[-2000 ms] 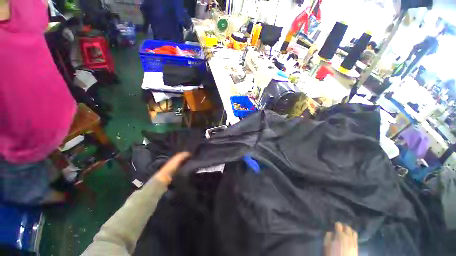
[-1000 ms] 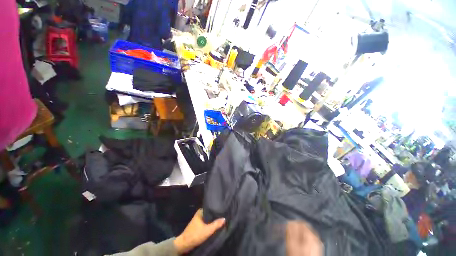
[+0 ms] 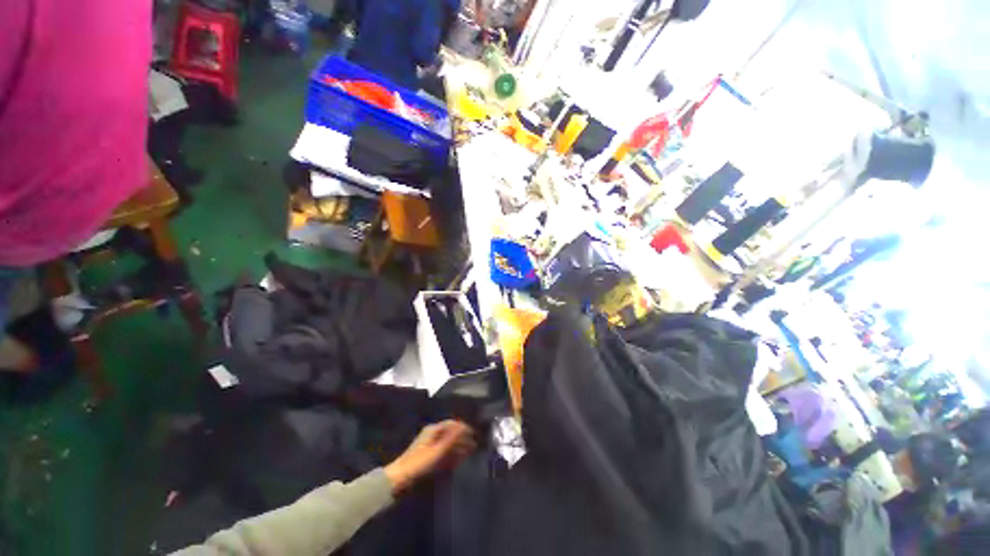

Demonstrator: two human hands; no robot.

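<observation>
The large black garment (image 3: 662, 434) lies heaped over the table in front of me and to the right. My left hand (image 3: 434, 447) is at the garment's left side, with its fingers closed at dark cloth; blur and the dark cloth hide whether it grips any. My right hand is not in view. A second heap of black cloth (image 3: 315, 337) lies lower on the left.
A white box (image 3: 432, 345) with dark contents stands beside the orange sheet (image 3: 519, 342). A small blue tray (image 3: 512, 264) sits on the table. A blue crate (image 3: 375, 109) and wooden stool (image 3: 410, 220) stand behind. A person in pink (image 3: 71, 119) is at the left.
The garment has shifted right, uncovering the white box and then the orange sheet. My left hand has left the garment's front folds. My right hand has gone out of view.
</observation>
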